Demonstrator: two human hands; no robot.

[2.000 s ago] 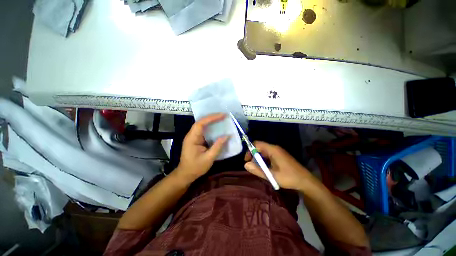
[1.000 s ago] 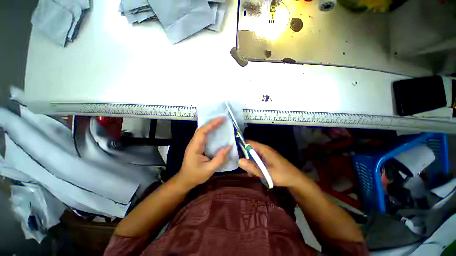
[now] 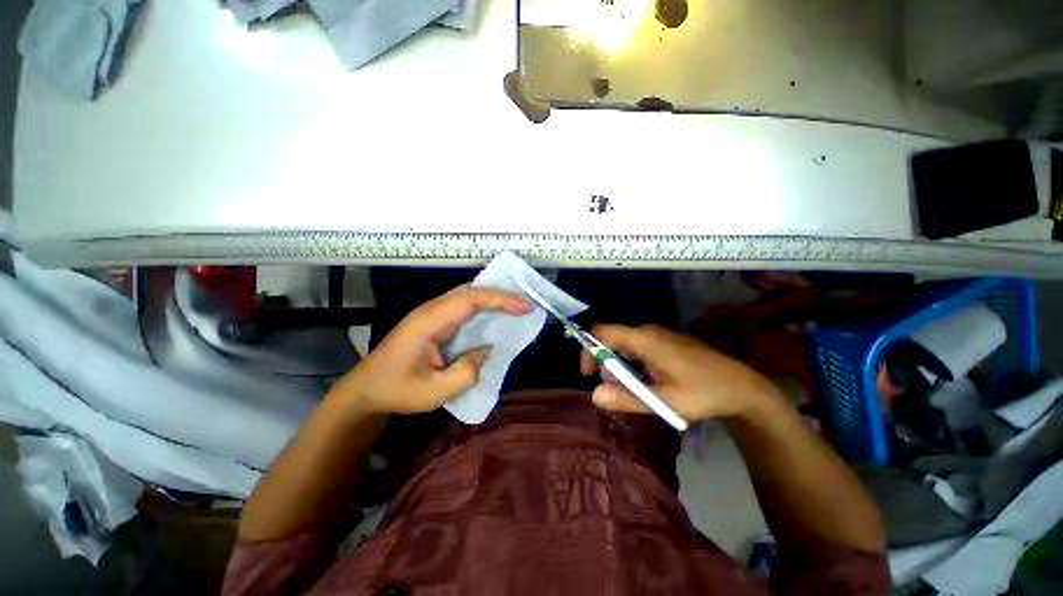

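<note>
My left hand holds a small pale grey cut piece between thumb and fingers, tilted, just off the table's front edge above the lap. My right hand holds the fabric scissors, with white handles and a green inner trim. Their blades point up and left and lie over the piece's upper part, close to my left fingertips. The blades look closed or nearly closed. Part of the piece is hidden behind my left fingers. A grey pile of pieces lies at the table's back, cut off by the frame.
A smaller grey pile lies at the far left. The machine's brass-coloured plate is at the back right, a black phone at the right. Measuring tape runs along the front edge. Long panels hang left; a blue basket stands right.
The piece has turned, its top leaning right, and come off the table edge. My left hand has moved left and now bends more over it. The scissors have tilted further left. The view has shifted.
</note>
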